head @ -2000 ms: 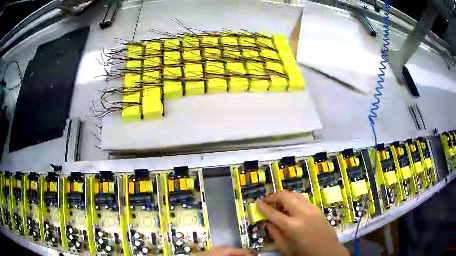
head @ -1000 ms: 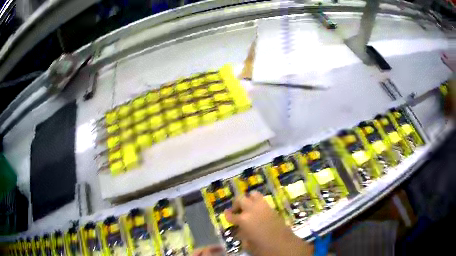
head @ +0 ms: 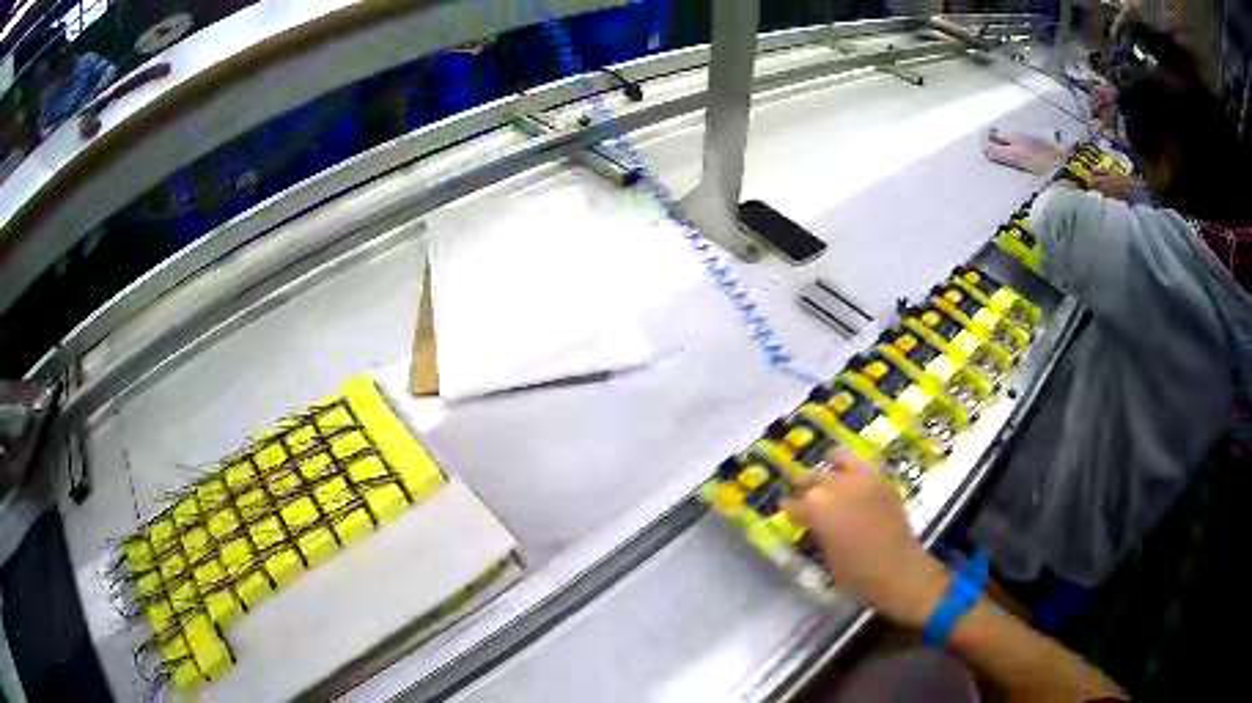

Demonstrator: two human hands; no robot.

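My right hand (head: 865,529), with a blue wrist strap (head: 957,599), is over the nearest circuit board (head: 752,505) at the left end of a row on the conveyor. Its fingertips are at the yellow transformer area of that board; blur hides whether they grip anything. More boards with yellow transformers (head: 941,365) stand side by side to the right. My left hand is not in view. Rows of yellow transformers (head: 282,501) with dark leads lie on a white slab (head: 398,604) at the lower left.
The conveyor rail (head: 577,570) runs diagonally. A white sheet over brown cardboard (head: 515,295), a black phone (head: 783,231) by the metal post (head: 731,117) and a coiled blue cord (head: 728,282) are behind. Another person in a grey sleeve (head: 1119,357) works at the right.
The view has swung right, bringing the other person into sight. My left hand has left the picture. The boards beside my right hand now stand in one row, with a bare conveyor stretch to their left.
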